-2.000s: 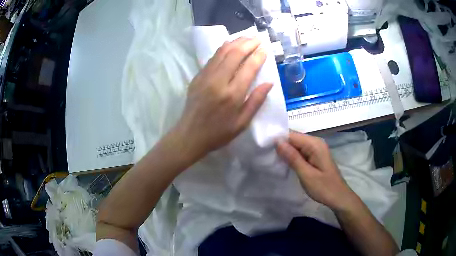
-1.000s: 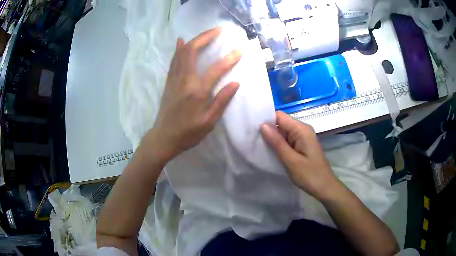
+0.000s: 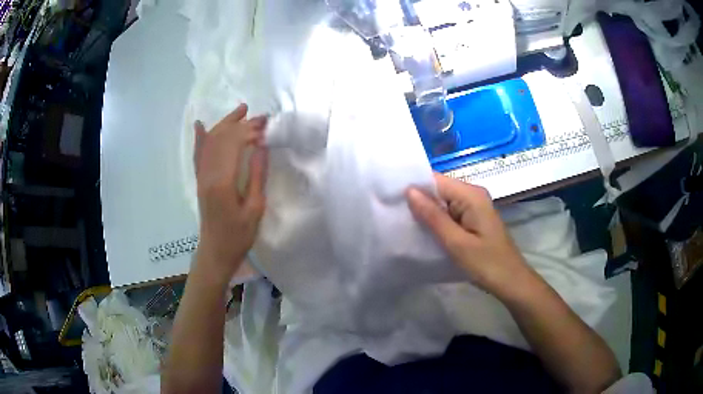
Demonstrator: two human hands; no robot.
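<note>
A large thin white garment piece [image 3: 378, 208] runs from the needle area of the sewing machine [image 3: 470, 38] down over my lap. My right hand [image 3: 462, 223] pinches its right edge between thumb and fingers, just in front of the blue plastic tray [image 3: 493, 119]. My left hand [image 3: 231, 181] is at the cloth's left side, slightly blurred, with a raised fold at its thumb and nearest fingertips and the other fingers spread. The clear guard [image 3: 428, 77] stands at the needle. The presser foot is hidden by cloth and glare.
More white cloth [image 3: 223, 77] lies on the table [image 3: 142, 154] at left. A printed ruler [image 3: 566, 146] follows the front edge. A dark purple slab [image 3: 636, 81] and hanging white strips [image 3: 593, 138] are at right. A yellow-framed basket [image 3: 73, 315] with white pieces is at lower left.
My left hand has moved left and down from the top of the cloth, and a fold now rises beside it. My right hand has shifted slightly left since the first frame, still pinching the edge.
</note>
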